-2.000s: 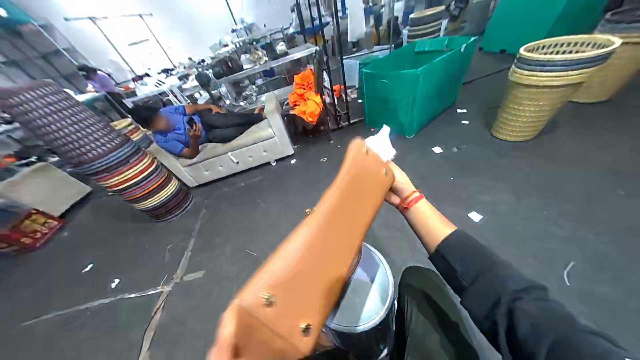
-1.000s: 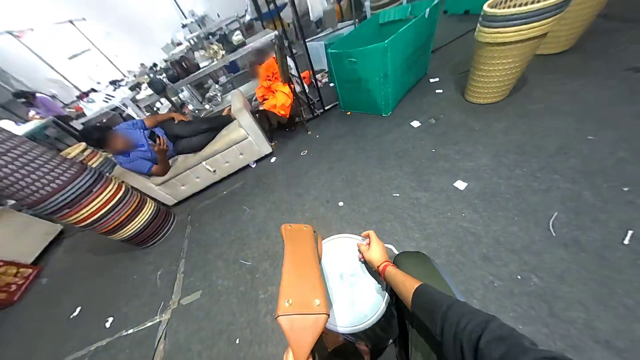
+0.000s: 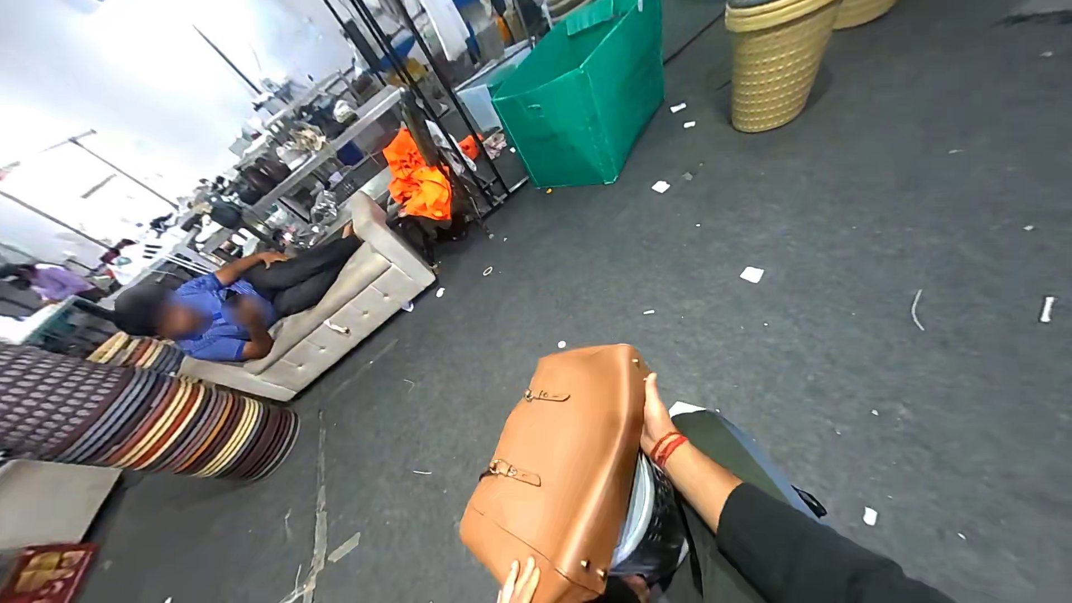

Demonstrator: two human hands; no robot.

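A tan leather handbag (image 3: 557, 469) with buckled straps on its broad side and metal studs near a lower corner is tilted in front of me. My right hand (image 3: 657, 419), with red threads round the wrist, grips its upper right end. At the bottom edge of the view, the fingers of my left hand (image 3: 521, 582) lie against the bag's lower side; the rest of that hand is out of view. Behind the bag, partly hidden, is a round container with a pale top (image 3: 638, 511) and a dark, shiny side. A white scrap (image 3: 685, 409) shows just beyond my right hand.
A person in a blue shirt (image 3: 213, 314) reclines on a tufted beige sofa (image 3: 352, 322). Stacked baskets (image 3: 193, 427) stand at left, yellow baskets (image 3: 775, 71) at upper right. A green bin (image 3: 586, 100) stands near a black metal rack and orange cloth (image 3: 419, 180). Scraps dot the dark floor.
The handbag has turned from its narrow side to show its broad, buckled side. My right hand, at the round container's pale top one second ago, now holds the bag's end.
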